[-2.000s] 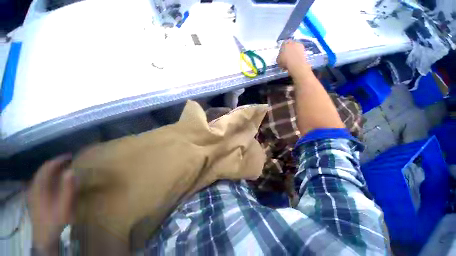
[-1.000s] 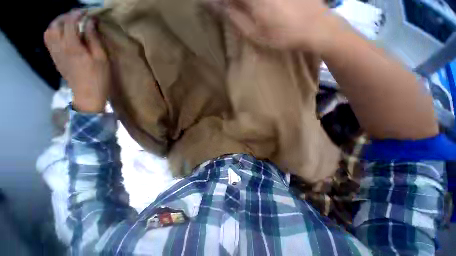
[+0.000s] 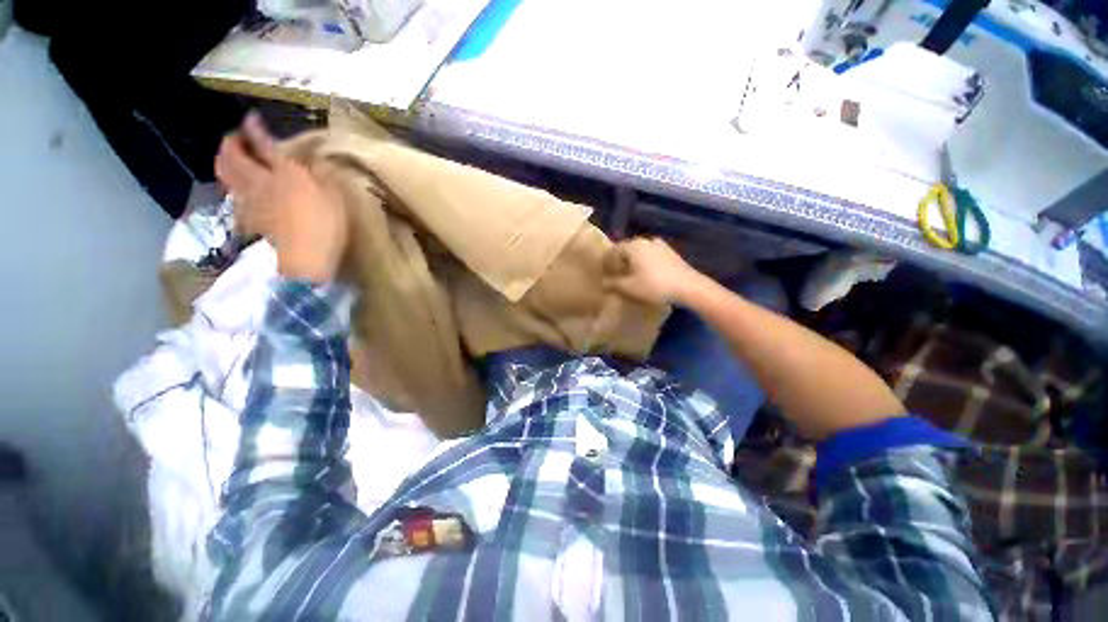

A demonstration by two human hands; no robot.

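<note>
A tan garment (image 3: pixel 486 219) lies bunched across my lap below the table edge, with a flat panel folded over its top. My right hand (image 3: pixel 654 270) grips the garment at its right side. My left hand (image 3: pixel 286 201) is at the garment's left end, blurred, with fingers raised and partly spread. I cannot tell if it holds the cloth. No plaid lining shows on the tan garment itself.
The white sewing table (image 3: pixel 632 73) crosses the top, with scissors (image 3: pixel 954 219) near its right edge and a sewing machine (image 3: pixel 1033 97) at upper right. White cloth (image 3: pixel 201 401) is heaped at left. Brown plaid cloth (image 3: pixel 996 413) lies at right.
The garment and both hands have come down from close in front of me to my lap. The table, scissors and machine are back in view. My right hand is now closed on the garment's right side.
</note>
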